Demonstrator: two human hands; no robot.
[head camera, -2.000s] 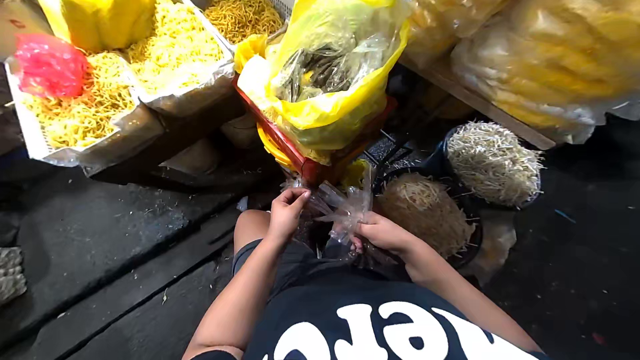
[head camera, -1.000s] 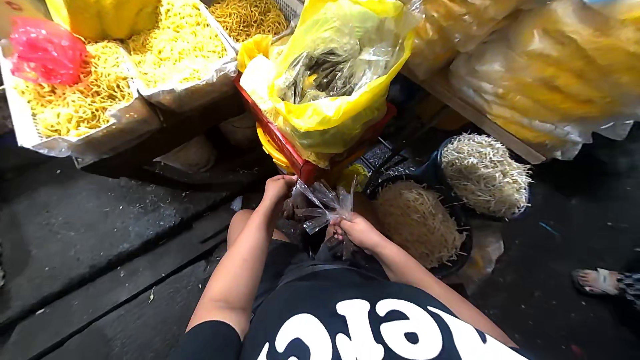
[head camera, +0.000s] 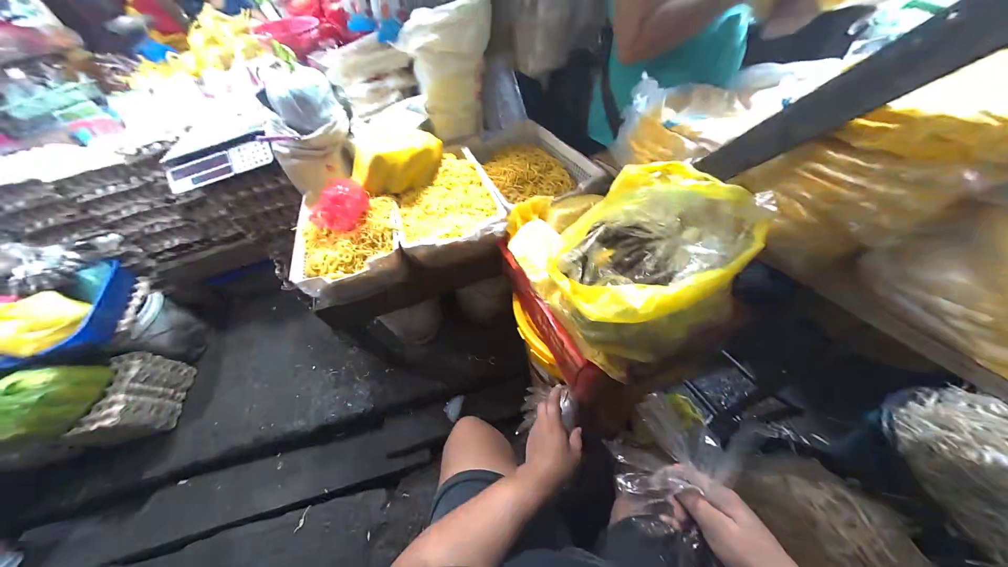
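Note:
My left hand (head camera: 551, 441) is closed on a small bunch of clear plastic (head camera: 535, 402), close to the lower corner of a red crate (head camera: 555, 323). My right hand (head camera: 713, 512) grips a clear plastic bag (head camera: 654, 480), whose loose ends stick up blurred above the fingers. What the bag holds cannot be told. Just beyond both hands, a large yellow plastic bag (head camera: 622, 307) stands open in the crate, with dark contents under clear plastic. Bean sprouts (head camera: 957, 441) fill a container to the right, and a blurred brownish heap (head camera: 819, 512) lies beside my right hand.
Trays of yellow noodles (head camera: 449, 201) stand ahead, with a pink plastic bag (head camera: 340, 205) on one. A digital scale (head camera: 220, 164) sits on stacked egg trays (head camera: 197, 213). Bulging bags (head camera: 882, 213) line the right. A person in a teal top (head camera: 677, 55) stands beyond. Dark planks (head camera: 260, 504) form the floor.
My hands have moved apart; before, they were close together at the clear plastic. The view has tilted up and left.

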